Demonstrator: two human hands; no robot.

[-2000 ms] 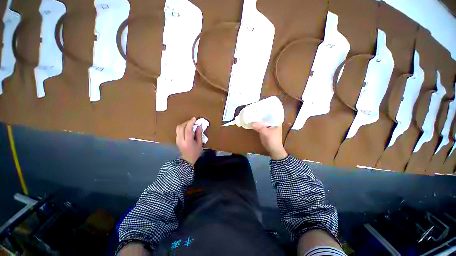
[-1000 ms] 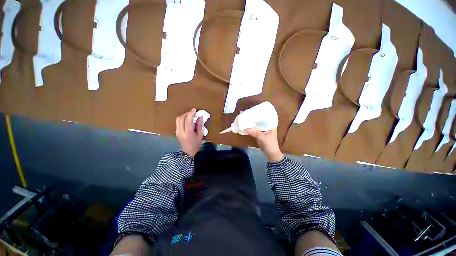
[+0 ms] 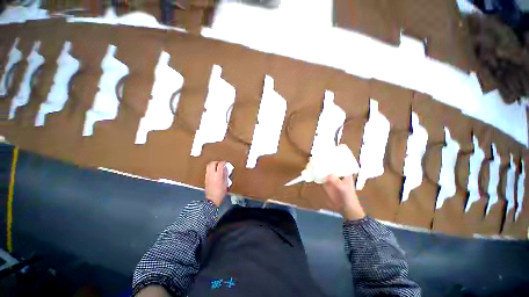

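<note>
My right hand [image 3: 342, 194] holds a translucent white glue bottle [image 3: 335, 164] tilted, its thin nozzle pointing left just over the brown bag panels [image 3: 258, 183]. The bottle overlaps the lower end of one white template in view. My left hand [image 3: 216, 181] holds a small crumpled white rag [image 3: 229, 173] at the near edge of the panels. Flat white templates [image 3: 268, 122] with notched outlines lie in a long row on the overlapping panels. Thin brown curved handles [image 3: 300, 130] lie beside them, partly under some templates. Whether the nozzle touches the panel is unclear.
The white tabletop [image 3: 272, 35] shows beyond the row. Large brown sheets [image 3: 371, 17] lie on the far side, with a crumpled brown heap [image 3: 502, 55] at the far right. Below the near table edge is a dark grey floor [image 3: 69, 203] with a yellow line [image 3: 11, 197].
The view has tilted up and shows more of the row and the table's far side. My right hand and the bottle have moved right, away from my left hand. Both hands keep their hold.
</note>
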